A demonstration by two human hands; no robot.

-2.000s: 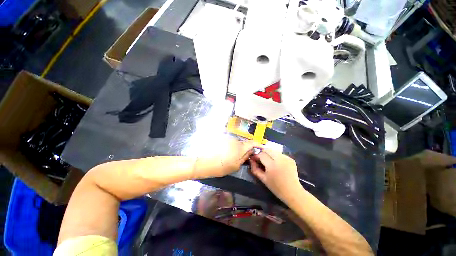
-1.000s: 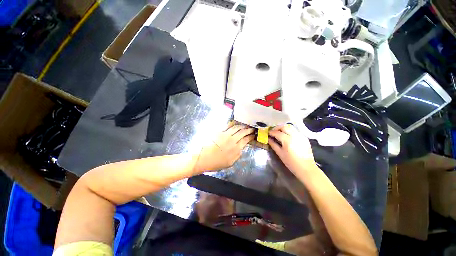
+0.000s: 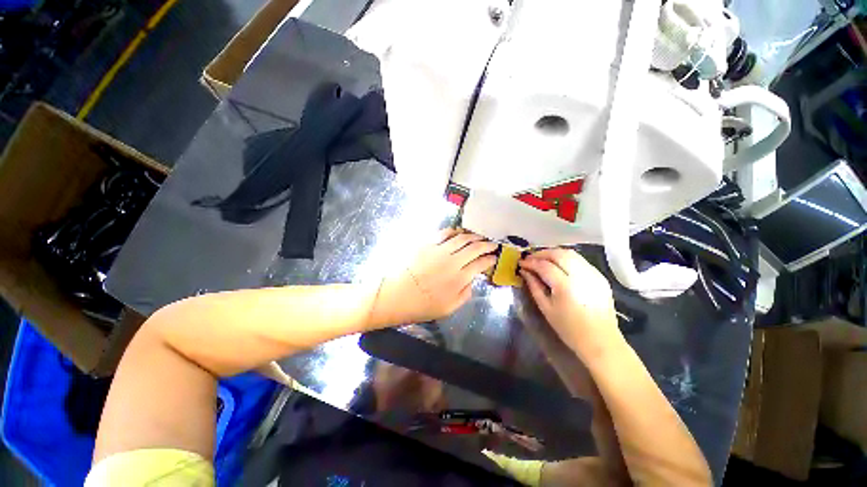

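Observation:
The yellow sewing clamp [image 3: 507,266] sits under the white sewing machine head [image 3: 547,143]. My left hand [image 3: 442,274] lies at the clamp's left side, fingers bent towards it. My right hand [image 3: 568,290] is at its right side, thumb and fingertips close together. A dark piece shows in part at the fingertips; most of it is hidden by the hands and head, so I cannot tell how firmly either hand holds it. A black strap [image 3: 475,376] lies alone near the table's front edge.
Red thread snips [image 3: 466,423] lie at the near edge. A black strap pile [image 3: 309,181] is at left. Dark pieces with pale lines [image 3: 703,243] lie right of the head, behind a white curved arm [image 3: 623,190]. A cardboard box [image 3: 57,276] and blue bin [image 3: 48,399] stand left, a control panel [image 3: 813,214] right.
My hands have moved from in front of the clamp to either side of it, under the head. The near strap now shows uncovered. The view has shifted, so the machine head appears further right.

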